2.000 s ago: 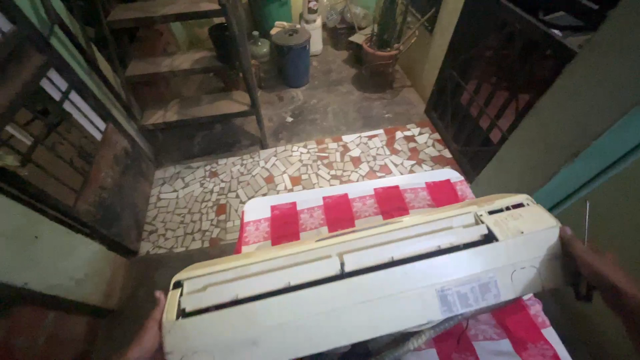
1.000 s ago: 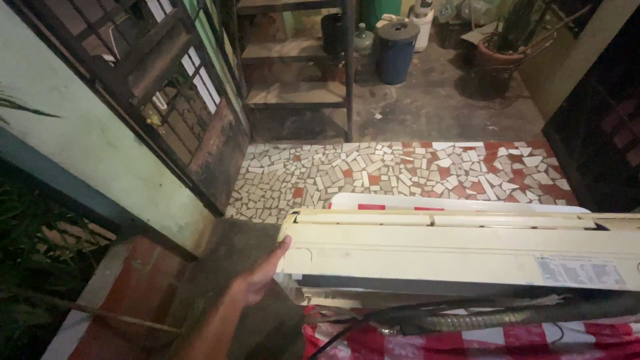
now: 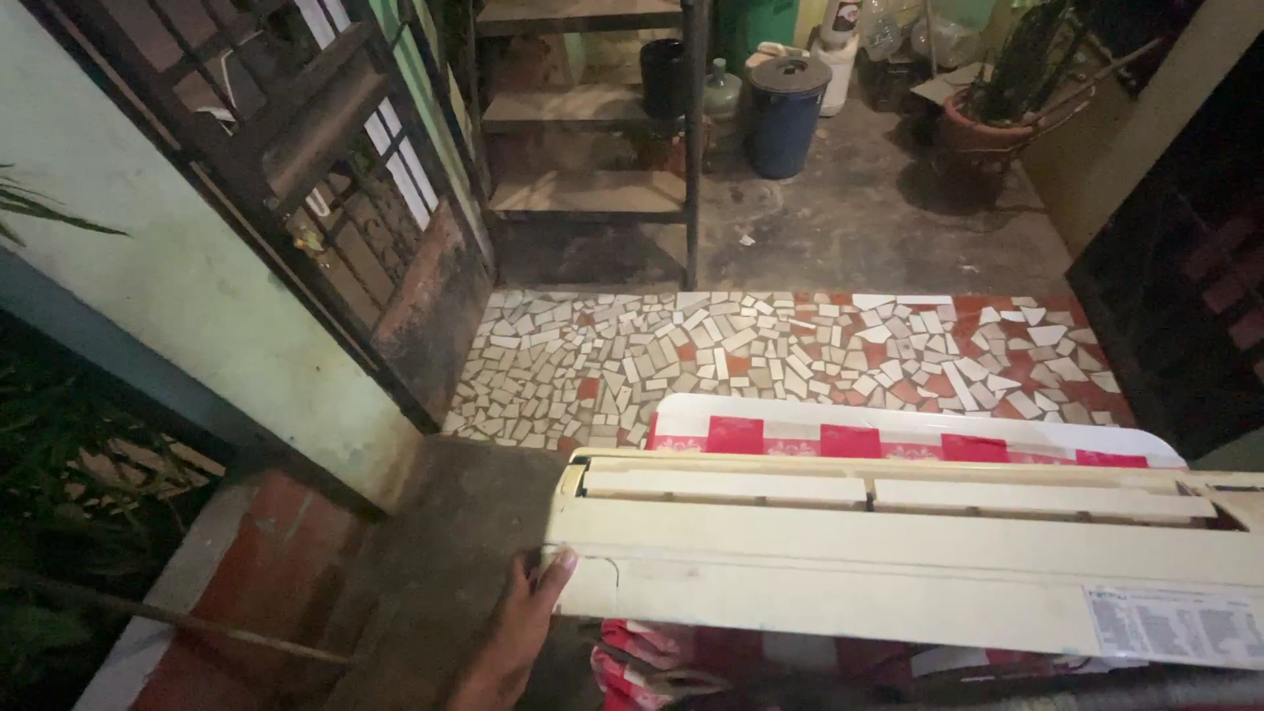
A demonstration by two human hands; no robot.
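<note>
A long cream-coloured indoor unit of a split air conditioner (image 3: 839, 573) spans the lower right, its louvre slot facing up and a printed label near its right part. My left hand (image 3: 523, 612) grips its left end, thumb on the front face and the fingers mostly hidden behind the edge. My right hand is outside the view, as is the unit's right end. Beneath and behind the unit is a table with a white rim and a red and white checked cloth (image 3: 736, 434). A ribbed hose (image 3: 1145, 691) shows below the unit at the bottom right.
Beyond the table lies a floor strip of broken tiles (image 3: 711, 365). A metal-framed staircase (image 3: 592, 193), a lidded blue bin (image 3: 785, 123) and a potted plant (image 3: 987, 128) stand farther back. A barred metal door (image 3: 346, 168) is at the left, beside a pale green wall (image 3: 197, 247).
The view has swung left since two seconds ago, and my right hand has left it. Compared with one second ago, the unit's louvre side shows more and less hose is visible below it.
</note>
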